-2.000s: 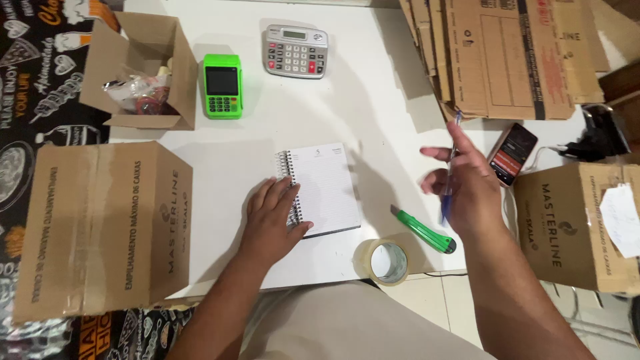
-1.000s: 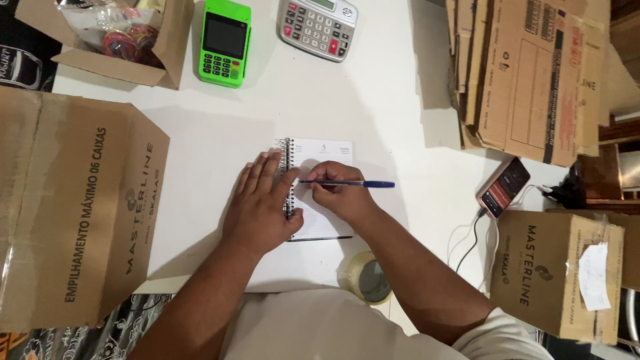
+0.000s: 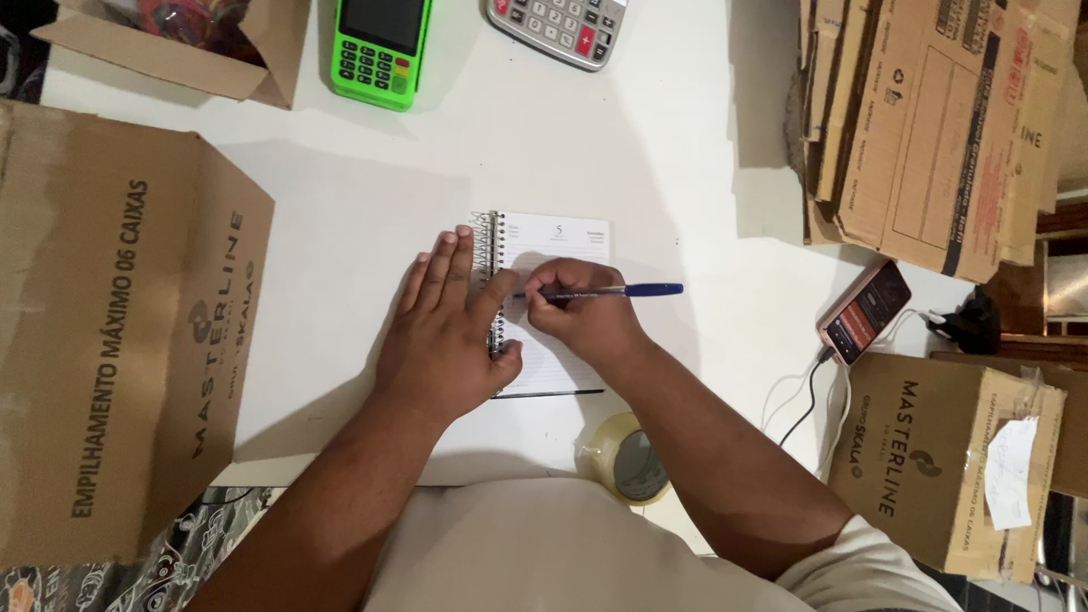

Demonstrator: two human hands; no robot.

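A spiral-bound planner (image 3: 561, 357) lies open on the white table (image 3: 340, 255), its metal coil on the left side. My left hand (image 3: 450, 331) rests flat with fingers spread, partly on the table and over the coil, the thumb and forefinger reaching the page. Pinched in my right hand (image 3: 582, 306) is a ballpoint pen with a blue cap (image 3: 653, 290) on its rear end. The pen points left, its tip at the page's left part beside my left forefinger. My fingers partly hide the tip and any writing under it.
Cardboard boxes stand at left (image 3: 170, 340) and lower right (image 3: 901, 450). A green card reader (image 3: 378, 59), a calculator (image 3: 561, 25) and an open box (image 3: 153, 68) are at the top. Flattened cardboard (image 3: 918, 127), a cabled phone (image 3: 865, 312) and a tape roll (image 3: 625, 459) are also around.
Two seconds ago my right hand was raised right of the planner with the pen; now it is on the page. The green utility knife seen then is no longer visible. The view has moved closer.
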